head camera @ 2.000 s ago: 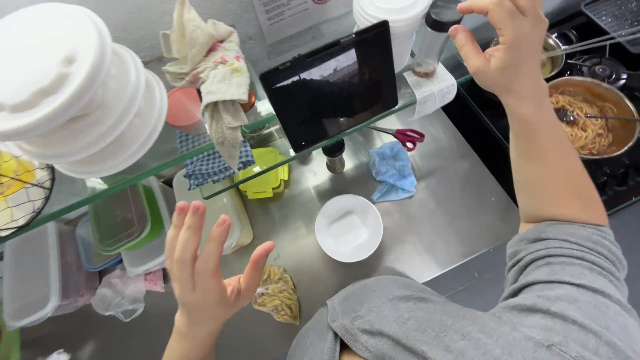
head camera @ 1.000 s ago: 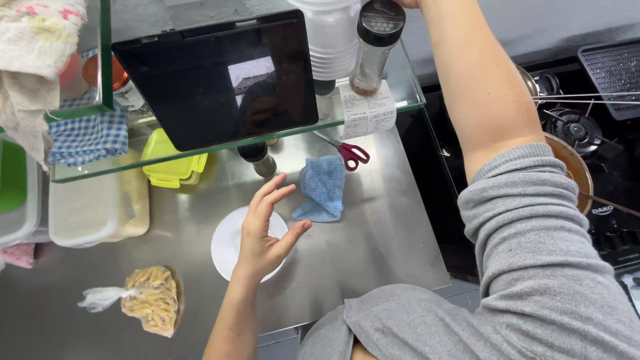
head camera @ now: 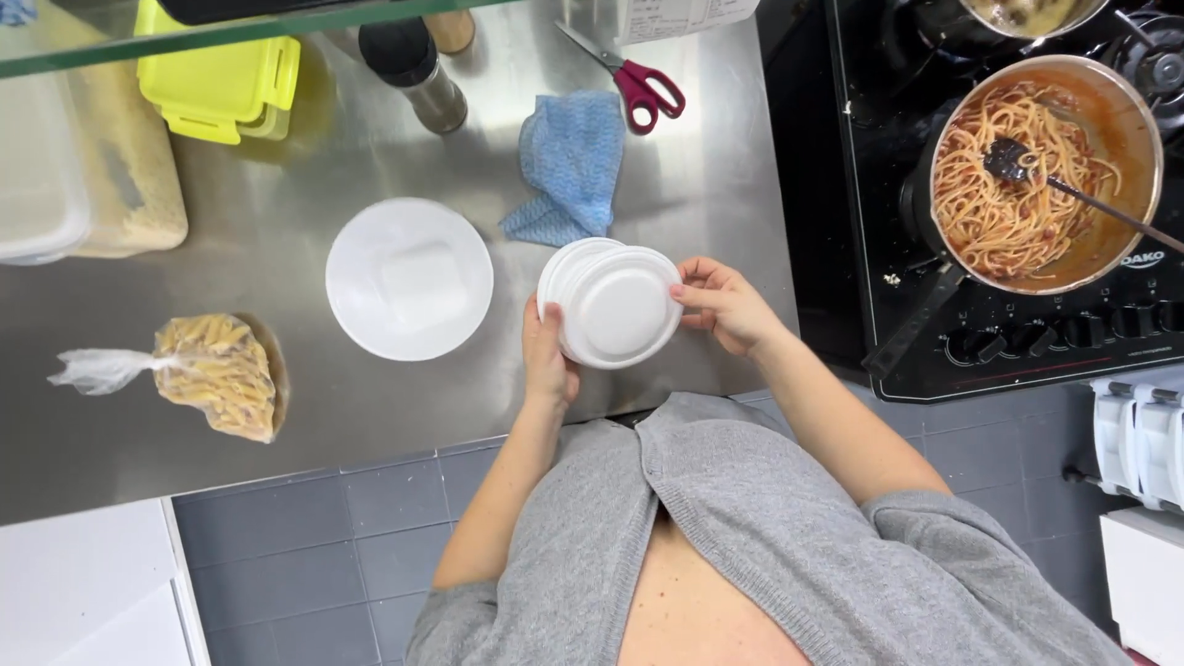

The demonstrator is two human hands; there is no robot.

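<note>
Between my hands, above the front edge of the steel counter, is a small stack of white disposable lids or shallow plates. My left hand grips its left rim, thumb on top. My right hand pinches the right rim between thumb and fingers. A white round bowl stands on the counter to the left, with a pale rectangular shape at its bottom. Just behind the stack lies a crumpled blue cloth. Scissors with dark red handles rest beyond the cloth.
A knotted bag of penne pasta lies at left, near a yellow-lidded container and a spice jar. A glass shelf edge crosses the top left. On the black gas stove at right sits a pan of spaghetti with a utensil.
My raised right arm has come down from the shelf area. Both hands now hold the white stack, and my left hand has moved away from over the bowl. The view has shifted.
</note>
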